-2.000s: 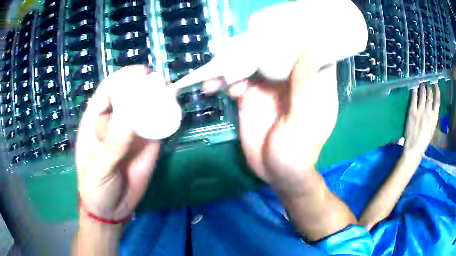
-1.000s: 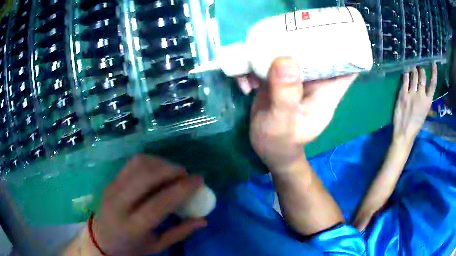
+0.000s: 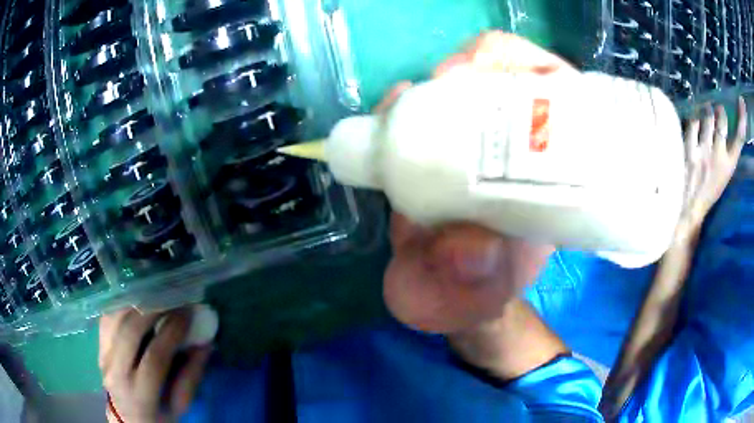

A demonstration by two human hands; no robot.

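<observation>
My right hand is closed around a white glue bottle with a printed label and red mark. The bottle lies nearly level, its pale yellow nozzle pointing left over the nearest row of a clear blister tray. The tip is at the black round parts near the row's front end; whether it touches them I cannot tell. My left hand, with a red string bracelet, is at the lower left below the tray's front edge. It holds a small white pad.
A second tray of black parts lies at the upper right on the green bench. Another person's hand and bare forearm are at the right, by that tray's front edge, with a blue smock below.
My left hand has moved down and away from the nozzle with the pad. The bottle has come closer to the camera, its nozzle now over the front of the near row. The tray appears larger.
</observation>
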